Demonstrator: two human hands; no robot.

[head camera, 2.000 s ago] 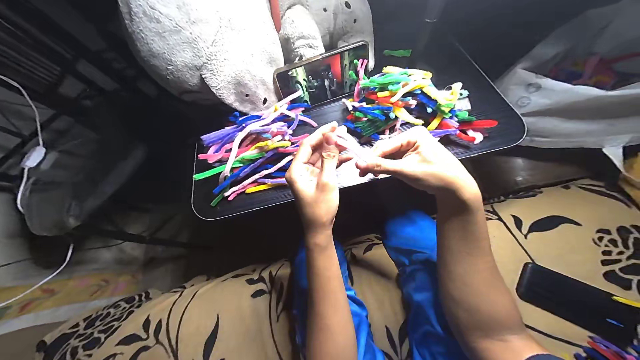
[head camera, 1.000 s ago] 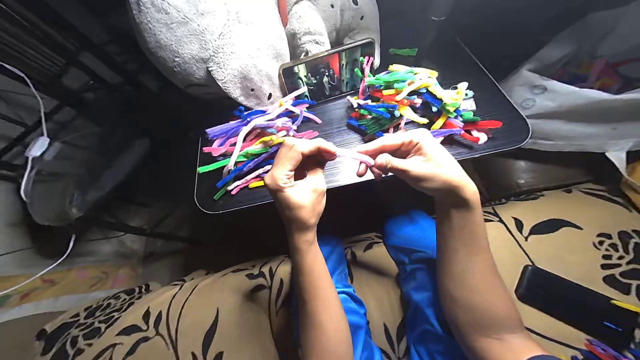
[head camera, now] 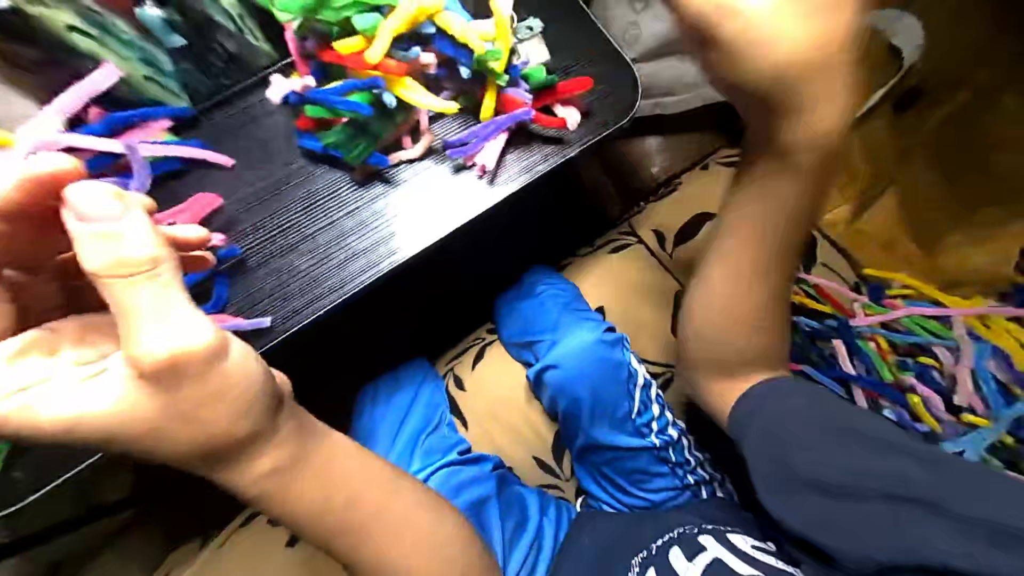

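Observation:
My left hand (head camera: 152,320) is raised at the left with its fingers apart, in front of a bundle of fuzzy coloured strips (head camera: 188,208) on the black table. Nothing shows held in it. At the upper right my right hand (head camera: 780,64) is blurred and cut off by the frame edge, so its fingers are out of view. A heap of knotted or twisted fuzzy pieces (head camera: 400,72), in green, yellow, red, blue and purple, lies on the black table (head camera: 344,240) between the hands.
Many loose coloured fuzzy strips (head camera: 920,352) lie in a pile at the right, beside my right arm. A patterned beige cloth (head camera: 488,384) is under my legs in blue trousers. A pale bag (head camera: 660,56) stands past the table's right corner.
My hands, earlier close together over the table pinching a small pale pink piece, have moved wide apart. That piece is no longer visible. The view has swung strongly and shows the pile at the right.

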